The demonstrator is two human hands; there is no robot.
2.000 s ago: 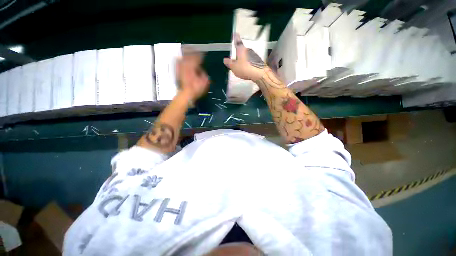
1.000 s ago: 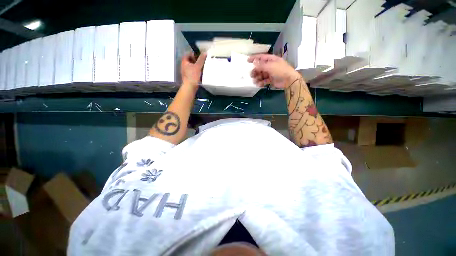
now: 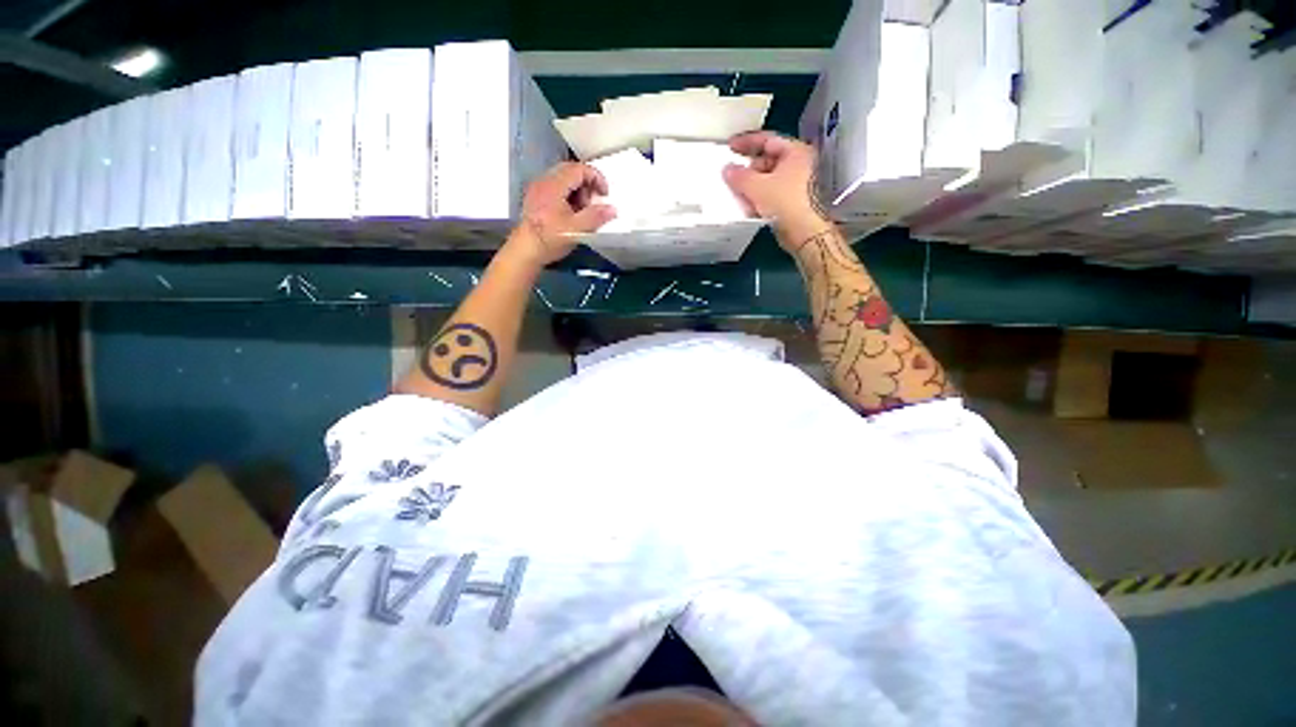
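Note:
A white folding carton (image 3: 668,244) sits on the dark green bench between two rows of cartons. Its wide top flap (image 3: 668,117) stands up at the far side, and smaller white side flaps (image 3: 692,173) show at its mouth. My left hand (image 3: 566,209) is at the carton's left side, with thumb and fingers around the left flap. My right hand (image 3: 775,178) holds the right flap near the far right corner. The inside of the carton is hidden by the flaps.
Closed cartons (image 3: 327,142) stand packed in a row at the left. Open cartons (image 3: 1052,114) with jagged flaps stand at the right. Thin white strips (image 3: 675,291) lie on the bench's near edge (image 3: 981,296). Brown shipping cartons (image 3: 1144,452) are on the floor.
The carton was carried from the right row into the gap and turned with its mouth up. Since one second ago, both hands have moved in on the side flaps.

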